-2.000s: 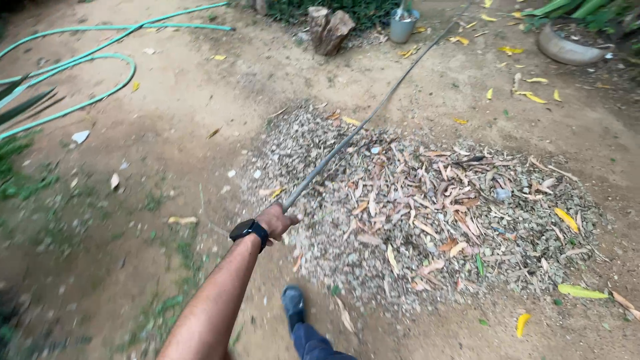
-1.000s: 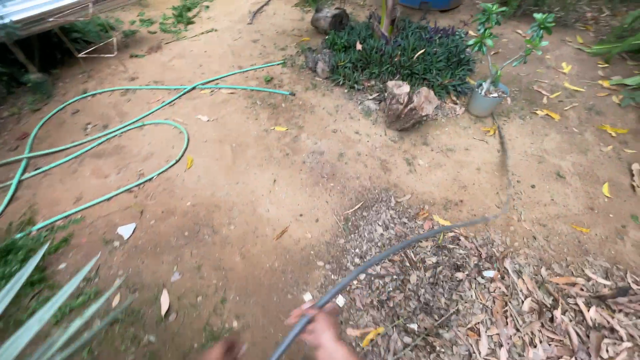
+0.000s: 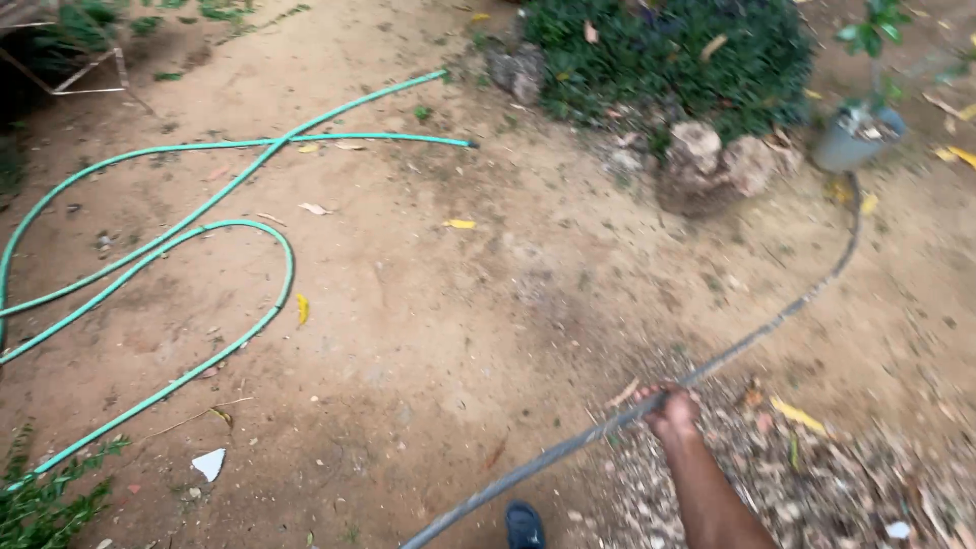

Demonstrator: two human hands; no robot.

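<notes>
My right hand [image 3: 672, 409] grips a long grey hose [image 3: 747, 341] at the lower right of the head view. From the hand the hose curves up to the right, to the foot of a grey pot [image 3: 858, 141], and slants down to the left past the bottom edge. Under and beside my right forearm lies a heap of dry leaves [image 3: 831, 480]. My left hand is out of view. A green hose [image 3: 202, 210] lies in loops on the bare soil at the left, apart from the grey one.
Cut wood stumps [image 3: 709, 164] stand before a dark green plant bed [image 3: 671, 69]. A white shard [image 3: 208, 463] lies at the lower left, near green sprigs. A metal frame [image 3: 88, 72] is at the upper left. My shoe [image 3: 524, 524] shows at the bottom.
The view has swung left. Two seconds ago the hose ended at a hand with a dark watch above the leaf heap; now the hose runs on past my right hand to the lower left.
</notes>
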